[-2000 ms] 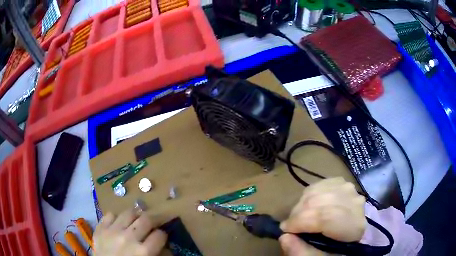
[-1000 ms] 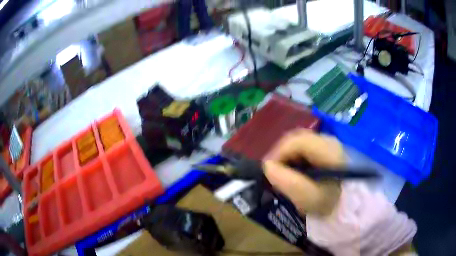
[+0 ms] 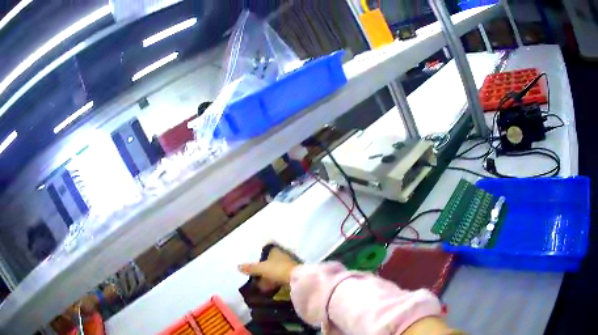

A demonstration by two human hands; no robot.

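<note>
My right hand, with a pink sleeve, reaches over the black soldering station at the lower middle. A finger points left. A dark part shows just behind the fingers. I cannot tell whether the hand grips anything, and I cannot make out the soldering iron. The station is partly hidden by the hand and sleeve. My left hand is out of the picture.
A red tray holds orange cells. Right are a red bubble-wrap pack, green PCB panel, and blue bin. A shelf crosses above, bearing another blue bin. A pale instrument stands behind.
The view has swung up and away from the cardboard. My right hand held the soldering iron before; it has moved to the station. My left hand, seen two seconds ago, is out of view.
</note>
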